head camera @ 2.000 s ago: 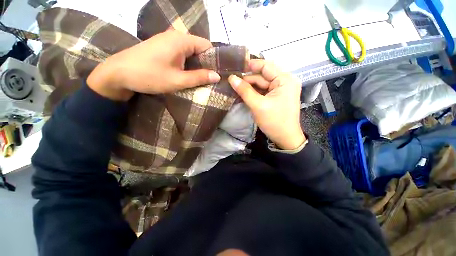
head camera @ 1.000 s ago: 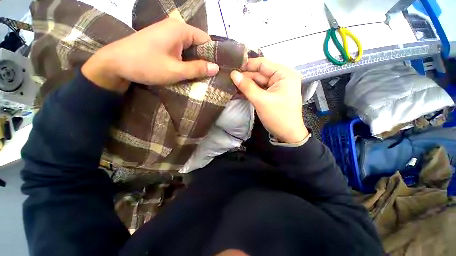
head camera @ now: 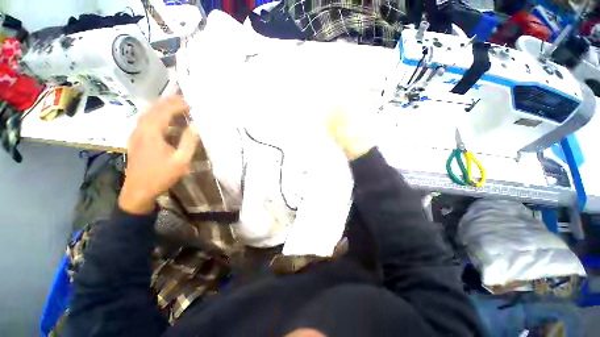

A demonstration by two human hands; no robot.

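Note:
The plaid garment [head camera: 202, 186] lies across the machine table and my lap with its white lining [head camera: 296, 82] facing up. Dark curved seam lines show on the lining, and a pale flap hangs toward my lap. My left hand [head camera: 159, 150] is at the garment's left edge, with brown plaid between thumb and fingers. My right hand [head camera: 352, 133] is on the right part of the lining; it is blurred and washed out, so its fingers and grip cannot be made out.
Scissors [head camera: 466, 166] with green and yellow handles lie by the ruler strip [head camera: 487, 189]. A white and blue sewing machine [head camera: 493, 89] stands at right, another machine [head camera: 105, 62] at left. A silvery padded piece [head camera: 516, 240] is below right. More plaid fabric [head camera: 349, 20] lies at the back.
The view has tilted up, showing both machines. The garment now lies lining side up instead of plaid side up. My hands have moved apart from the pinched plaid edge.

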